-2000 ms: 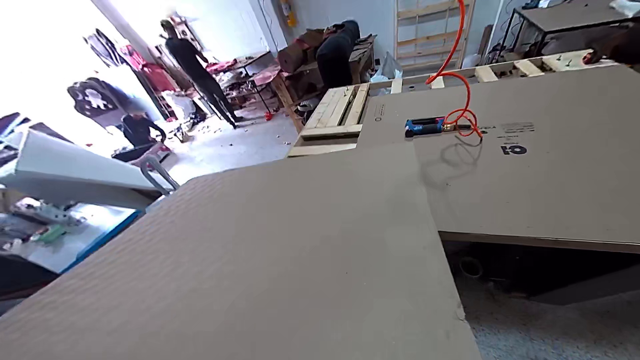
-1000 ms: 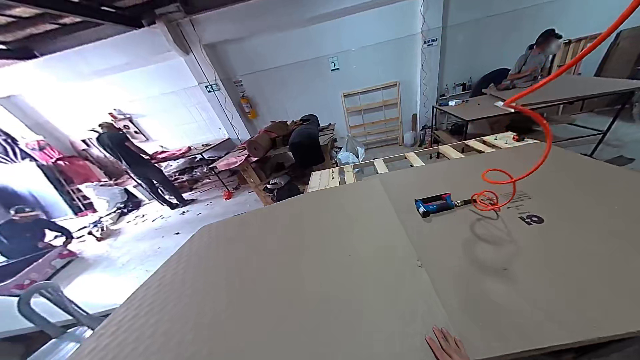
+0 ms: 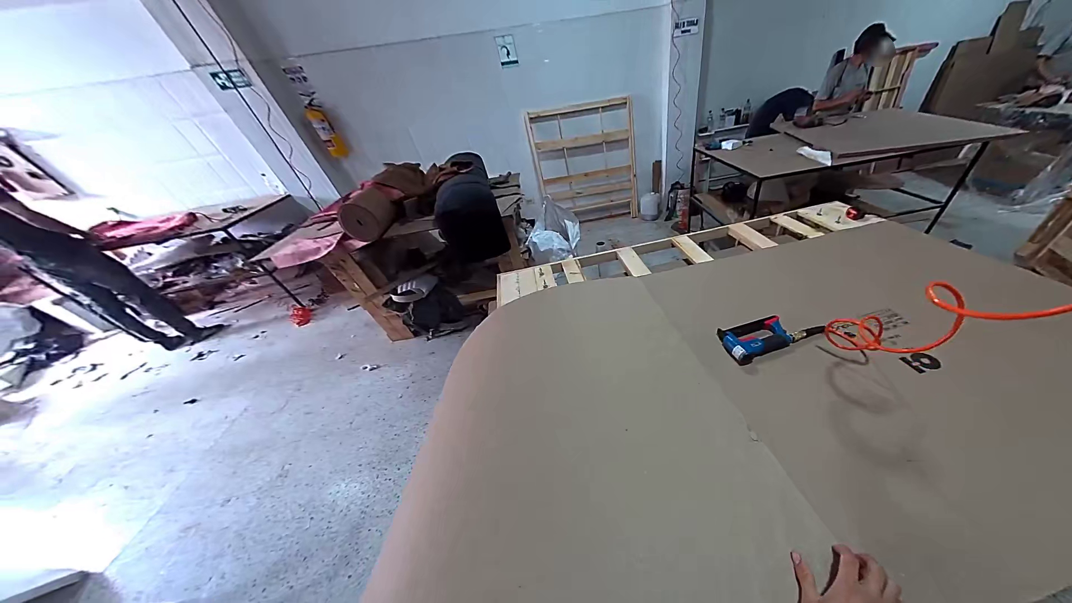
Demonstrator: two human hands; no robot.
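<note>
My right hand [image 3: 850, 578] rests at the bottom edge of the view, palm down on the brown cardboard, with its thumb and fingers apart and slightly bent. It lies near the seam where one cardboard sheet [image 3: 586, 435] overlaps or meets another sheet [image 3: 963, 444], which bears printed marks. The left sheet bends downward along its left side. A blue and black pneumatic stapler [image 3: 756, 339] lies on the right sheet, beyond my hand, joined to a looped orange air hose [image 3: 959, 314]. Out of view is my left hand.
Past the cardboard shows a slatted wooden frame [image 3: 691, 249]. A person [image 3: 842, 84] leans at a metal-legged table [image 3: 904, 134] at the back right; another person [image 3: 84, 268] stands at the left. A cluttered bench [image 3: 394, 226] and a wooden frame [image 3: 584, 159] stand near the wall.
The left cardboard sheet, stretched out flat earlier, now curves down at its left side. My right hand was absent two seconds ago and now touches the cardboard. The view has swung considerably.
</note>
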